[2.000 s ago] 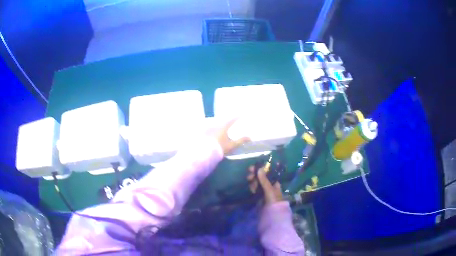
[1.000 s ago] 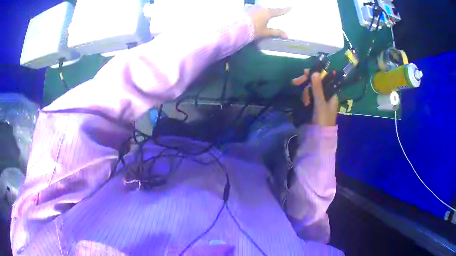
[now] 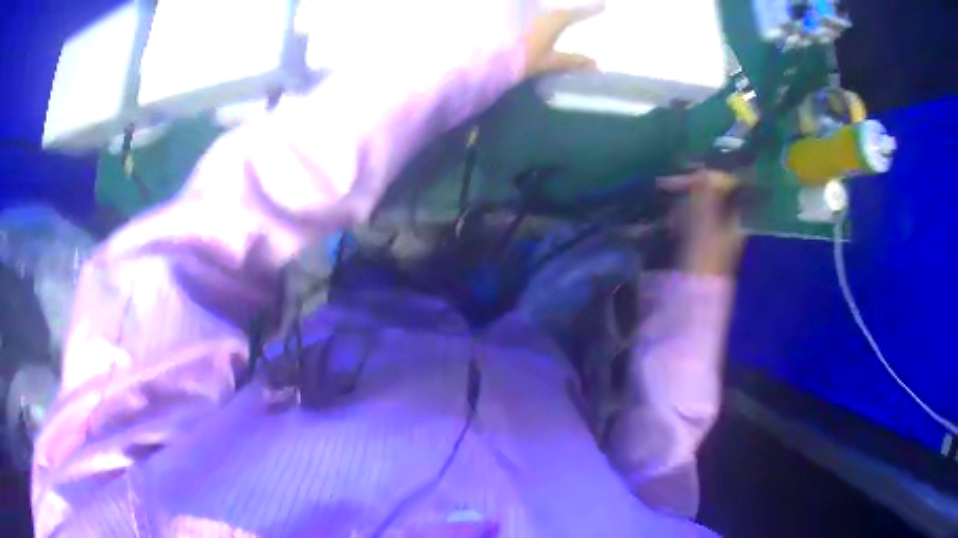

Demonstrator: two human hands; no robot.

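A white box-shaped unit lies at the top of the view, the rightmost of several in a row. My left hand rests on its left part, fingers apart. My right hand is blurred, below and right of that unit, at the near edge of the green table. Dark leads run beside its fingertips; whether it grips one cannot be told. A lead with a yellow tag lies just above my right hand.
More white units extend left. A yellow cylinder and a power strip are at the right, with a thin white cable hanging down. Black leads hang over the near edge. Crinkled clear film is at the left.
The view has tilted down since the first frame. My right hand has moved right, away from the unit's near edge, and a dark plug no longer shows there. My left hand stays on the unit.
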